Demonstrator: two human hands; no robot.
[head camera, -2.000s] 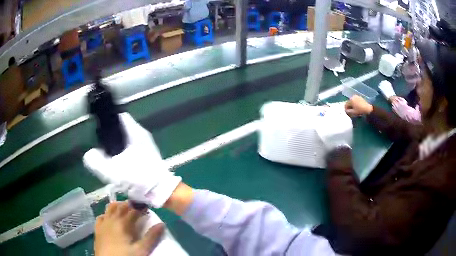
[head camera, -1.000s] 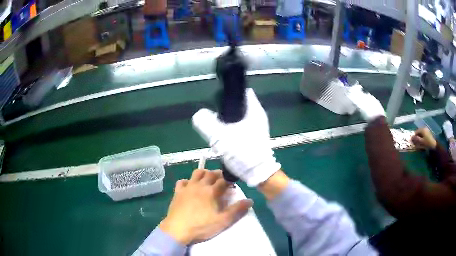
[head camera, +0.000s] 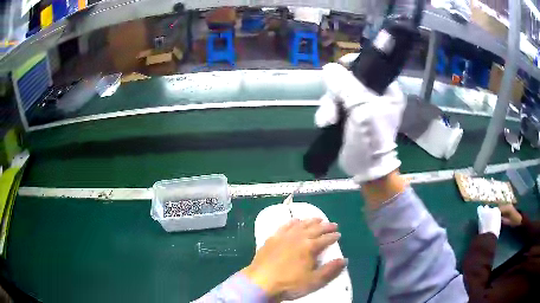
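Note:
A white smooth rounded housing part (head camera: 273, 220) lies on the green bench in front of me. My bare left hand (head camera: 299, 255) rests on it with spread fingers. My right hand (head camera: 370, 127), in a white glove, is shut on the black electric screwdriver (head camera: 388, 56) and holds it raised, tilted, with its lower end pointing down-left above the far end of the part. The clear screw bin (head camera: 195, 223), with small screws in it, stands left of the part.
The conveyor's pale rail (head camera: 95, 193) runs behind the bin. A white and grey appliance housing (head camera: 435, 131) is on the belt. A tan parts tray (head camera: 487, 190) and a neighbour's hands and brown sleeves are at right. A grey post (head camera: 500, 100) stands there.
My right hand has lifted the screwdriver up and right, off the white part. The neighbour's gloved hand has left the belt housing. The view has turned rightward, then back left.

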